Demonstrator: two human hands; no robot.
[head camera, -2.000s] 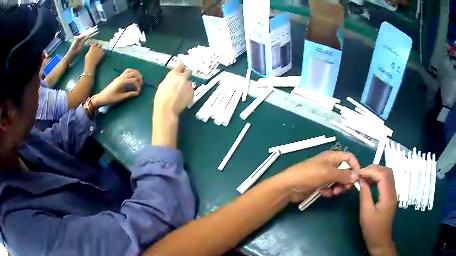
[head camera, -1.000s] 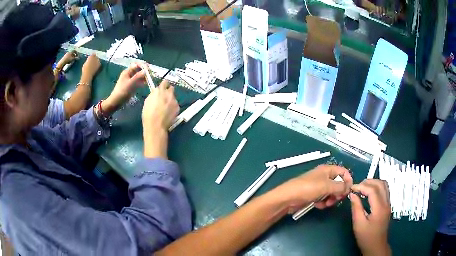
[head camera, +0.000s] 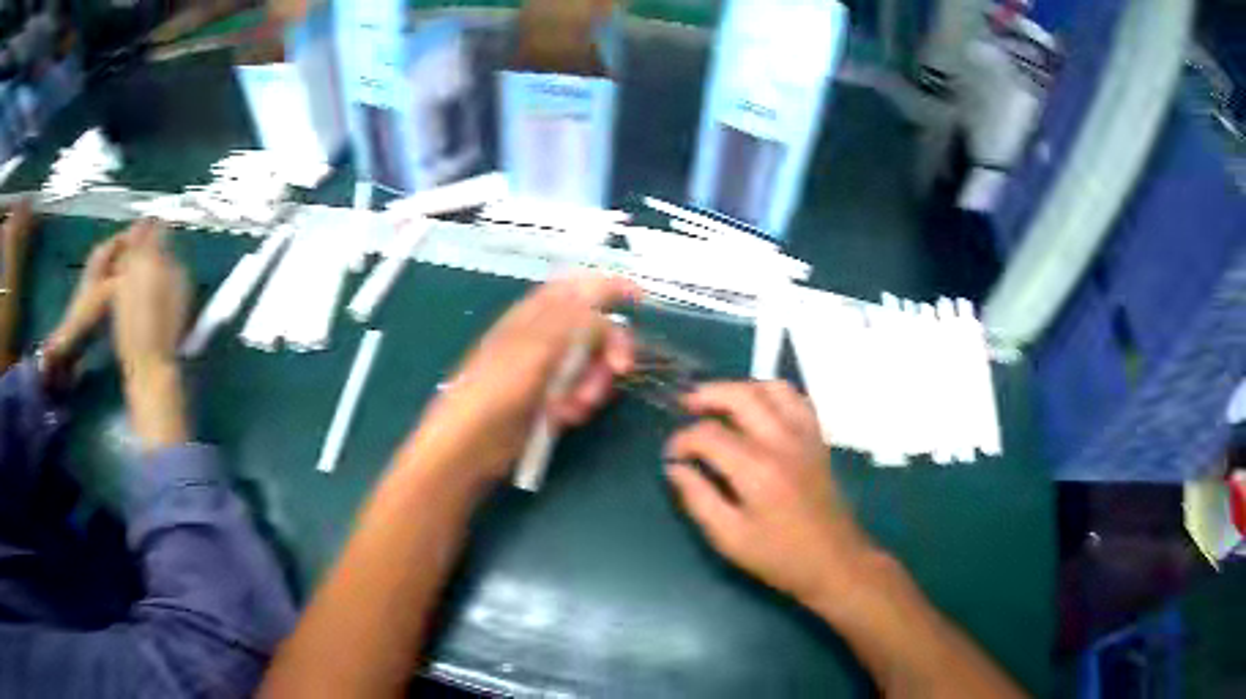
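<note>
My left hand (head camera: 540, 369) is closed around a white tube (head camera: 537, 458); the tube's lower end sticks out below the palm. My right hand (head camera: 758, 471) is to its right, low over the bench, fingers bent with thumb and index apart; the image is blurred and whether the fingertips hold anything cannot be told. Small dark metal parts (head camera: 663, 372) lie in a loose heap between the hands, by the right fingertips. A loose white tube (head camera: 351, 400) lies to the left. A row of white tubes (head camera: 902, 380) lies side by side at the right.
Printed boxes (head camera: 558, 144) stand along the back of the dark green bench (head camera: 615, 601). More white tubes (head camera: 301, 284) lie in piles along the pale strip (head camera: 472, 250). A neighbour's hands (head camera: 148, 294) and sleeve are at the left. A blue crate (head camera: 1148, 314) is at the right.
The view has swung right, so the bench contents appear further left. My hands have moved apart; my right hand is now at the metal heap. The neighbour's head has left the view.
</note>
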